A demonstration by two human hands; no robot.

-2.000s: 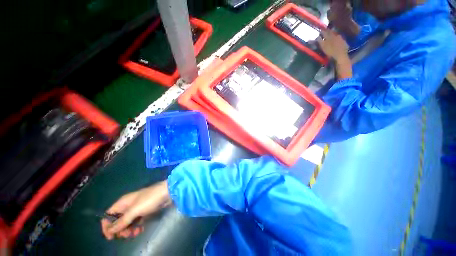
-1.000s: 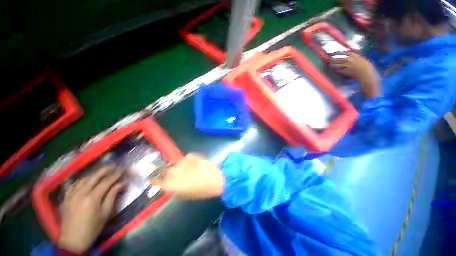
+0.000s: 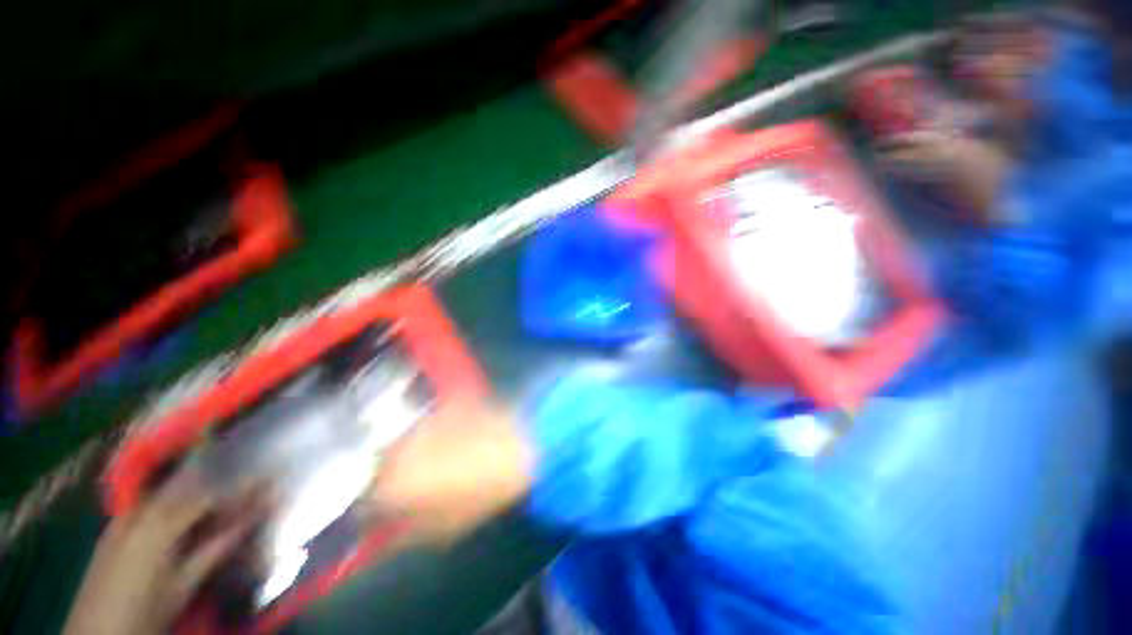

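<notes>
The frame is strongly blurred. An opened tablet unit (image 3: 317, 459) with a glaring white and grey inside lies in a red foam frame (image 3: 279, 341) in front of me. My left hand (image 3: 155, 552) is over the frame's lower left part, its fingers reaching onto the unit. My right hand (image 3: 453, 478) is at the frame's right side, its fingers over the unit's edge. Blur hides the fingertips of both hands and whether they hold anything.
A blue parts bin (image 3: 590, 279) stands right of the frame. Beyond it are stacked red frames with a glaring tablet (image 3: 801, 254). More red frames lie on the green belt (image 3: 410, 186) past the chipped metal edge (image 3: 497, 223). Another worker's blue sleeve (image 3: 1049, 267) is at right.
Two seconds ago my right hand was over the bench without this unit before it. Since one second ago, both hands remain at the unit; the view has shifted and blurred.
</notes>
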